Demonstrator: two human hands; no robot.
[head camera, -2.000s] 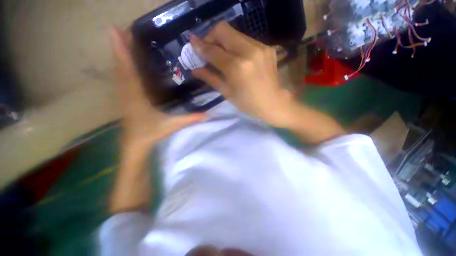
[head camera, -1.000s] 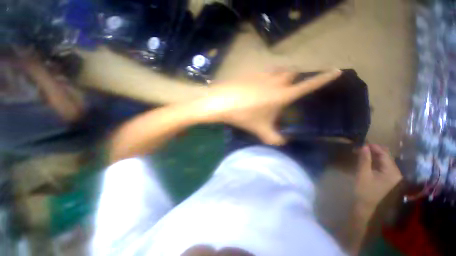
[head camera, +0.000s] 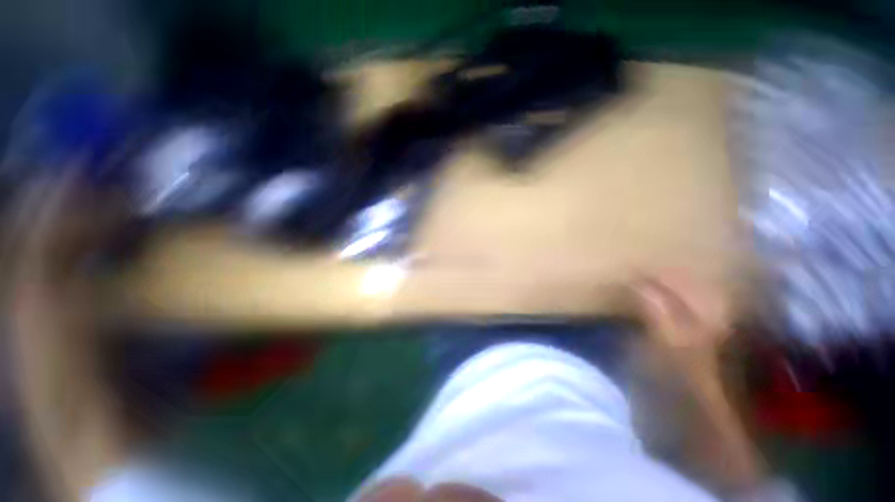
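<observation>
The picture is heavily blurred. Several black housings (head camera: 393, 147) with bright white discs (head camera: 378, 225) lie grouped on the left and middle of the tan bench. My left hand (head camera: 54, 221) is a blur at the far left, beside the housings; its fingers, and whether they hold anything, cannot be made out. My right hand (head camera: 682, 309) is over the bench's front edge at the right; no held thing can be made out in it.
Another black housing (head camera: 550, 83) lies at the back of the tan bench (head camera: 579, 216). The stock of white-silver units under shiny plastic (head camera: 824, 206) is at the right. A blue shape (head camera: 83, 123) is at the far left. Red things (head camera: 255, 368) stand on the green floor (head camera: 324, 412).
My left hand has swung from the front housing to the far left. That housing is gone from in front of me. My right hand remains at the right front edge. The view has shifted.
</observation>
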